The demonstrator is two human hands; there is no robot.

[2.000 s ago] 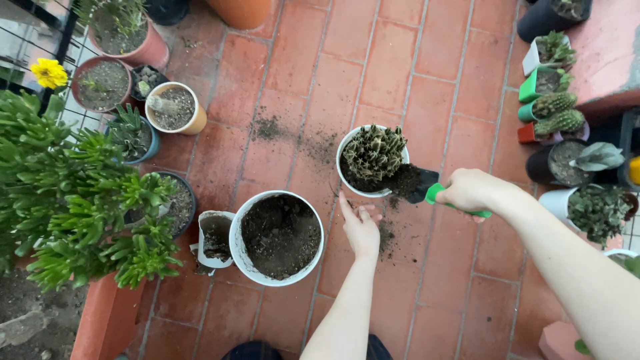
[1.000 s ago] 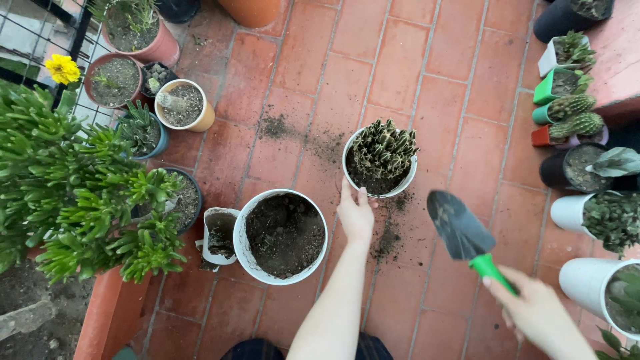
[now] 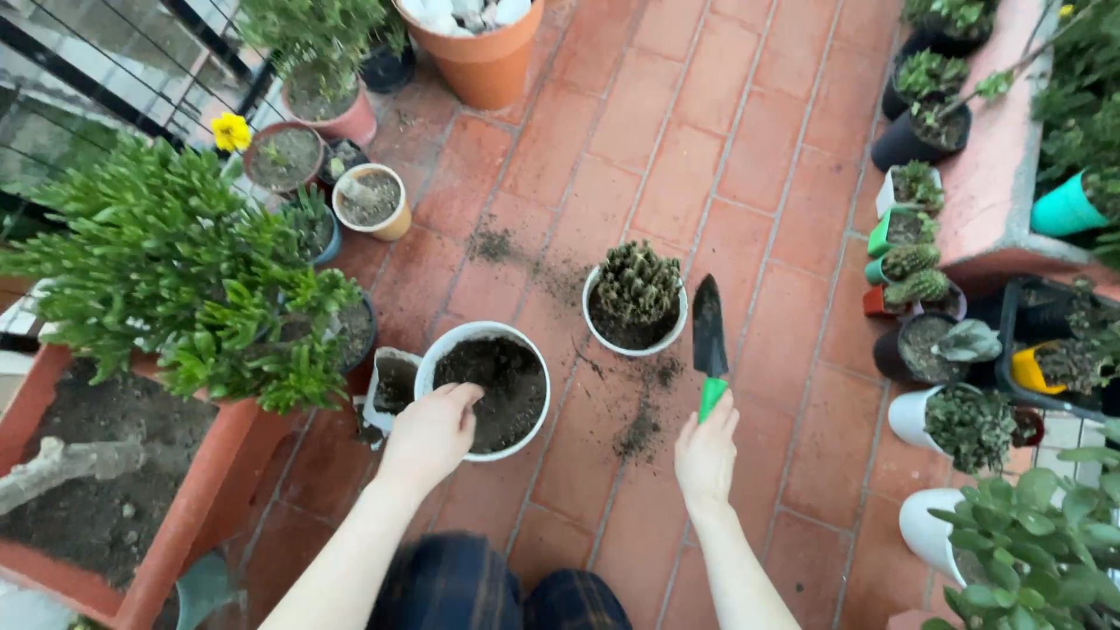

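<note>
My left hand [image 3: 437, 426] reaches over the near-left rim of a white pot of dark soil [image 3: 543, 402], its fingertips at the soil; whether they hold any cannot be told. In my right hand [image 3: 707, 451] is the green handle of a garden trowel [image 3: 710, 337], its dark blade pointing away from me with some soil on it. Left of the trowel blade, a clumped cactus [image 3: 641, 284] stands upright in a smaller white pot [image 3: 636, 352] with soil around its base. A torn white container [image 3: 391, 385] with soil touches the left side of the larger pot.
Loose soil [image 3: 640, 429] is scattered over the red tile floor. Potted plants line the left side, with a yellow pot [image 3: 394, 223] and a long terracotta planter [image 3: 188, 516]. Small cactus pots and white pots [image 3: 932, 525] run along the right. A terracotta pot [image 3: 486, 66] stands at the back.
My left hand has left the cactus pot and moved left to the larger soil pot. The trowel, at the cactus pot's soil two seconds ago, is now away from it, blade pointing forward.
</note>
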